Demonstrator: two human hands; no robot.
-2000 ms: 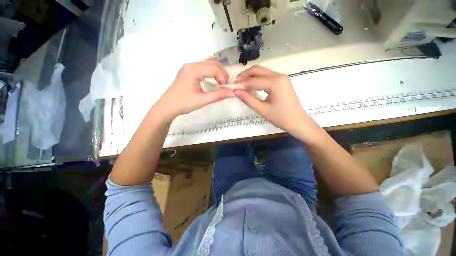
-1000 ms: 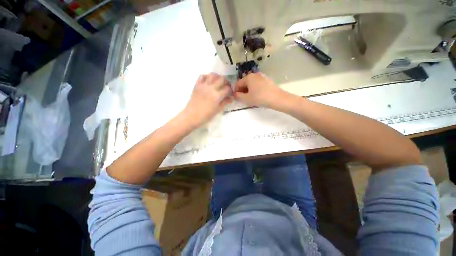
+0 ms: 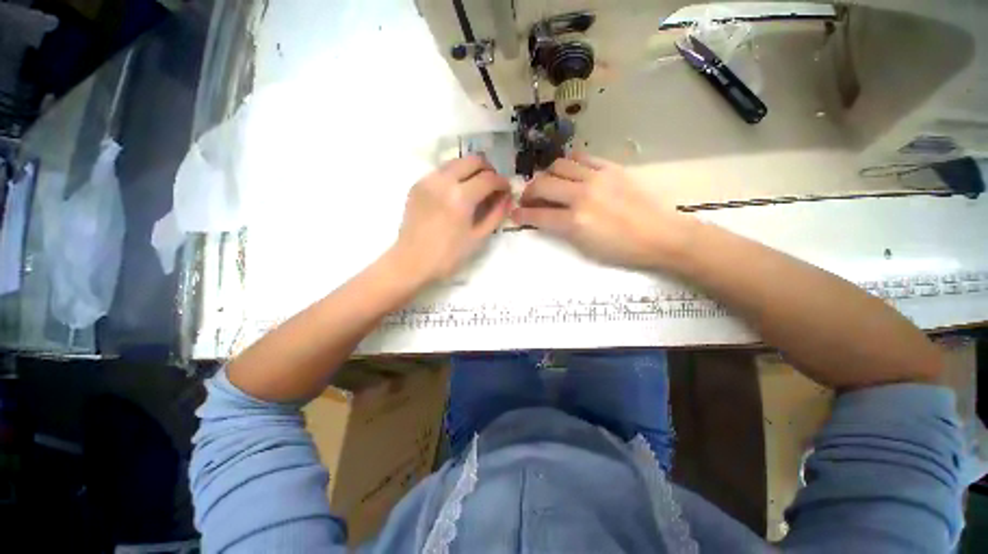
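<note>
My left hand and my right hand meet fingertip to fingertip just in front of the dark presser foot. Both pinch a small white fabric piece; little of it shows between the fingertips, and the rest is hidden by the hands or blends into the white table. A shiny, translucent plate or guide lies left of the foot, above my left fingertips. A dark tension dial and a ridged cream knob sit above the foot.
Black thread snips lie on the machine bed at the upper right, beside white thread scraps. A printed ruler runs along the front table edge. White cloth hangs over the left table edge. A cloudy plastic bag is at far left.
My hands first moved from holding the fabric in front of the foot up close to it; they remain there with fingertips together. The view has shifted, showing more of the machine head.
</note>
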